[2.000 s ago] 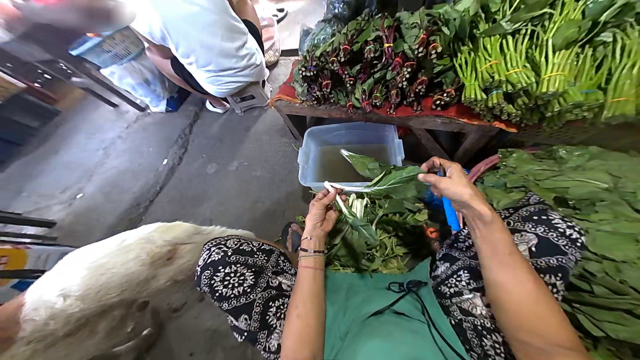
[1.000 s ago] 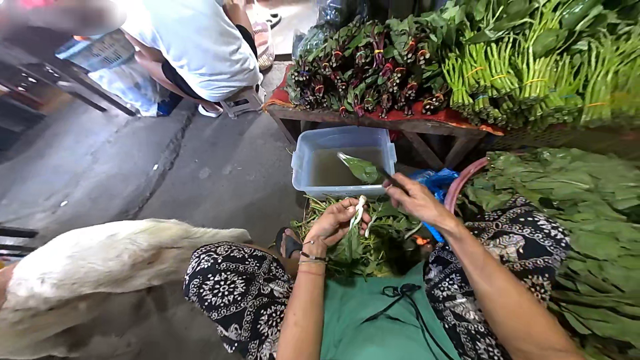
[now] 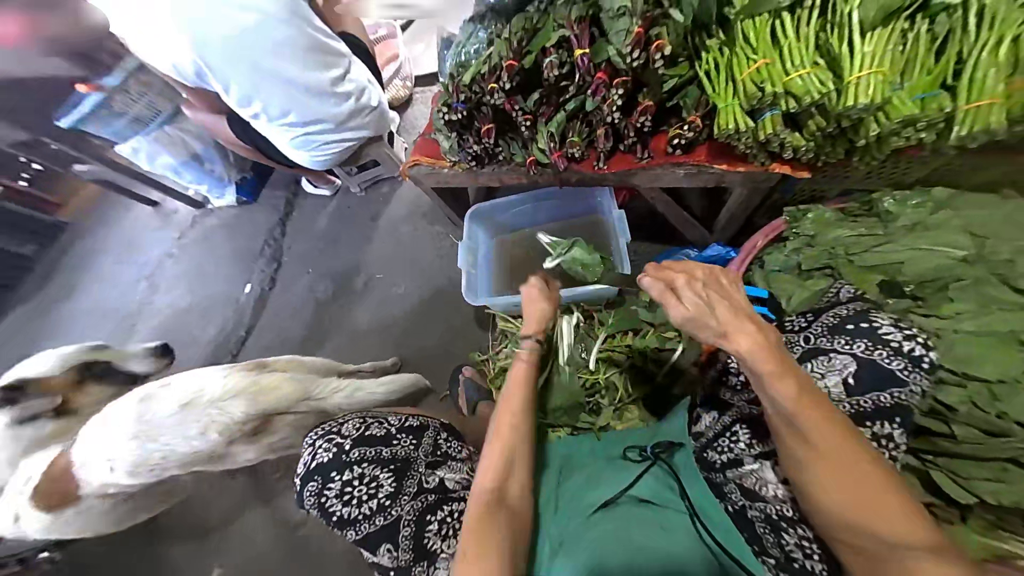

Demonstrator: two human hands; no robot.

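Note:
My left hand [image 3: 541,302], blurred with its fingers curled, is at the near rim of a translucent plastic tub [image 3: 474,248] of murky water; whether it holds anything is unclear. A green leaf with a white stalk [image 3: 580,260] shows over the water, between my hands. From my right hand [image 3: 694,302], at the tub's right, a dark narrow tool, probably a knife [image 3: 620,280], points toward that leaf. Below my hands, on a heap of leaves and stems [image 3: 616,376], lie several white stalks [image 3: 568,336].
A wooden stand [image 3: 592,178] behind the tub bears banded bunches of greens [image 3: 840,80]. Large leaves [image 3: 952,272] are heaped at right. A white and brown dog [image 3: 208,416] lies at left on the concrete floor. A person [image 3: 264,72] sits on a low stool at upper left.
My left hand has moved forward to the tub's rim, away from the white stalks it held a second ago. The dog's head has come into view as the view shifted.

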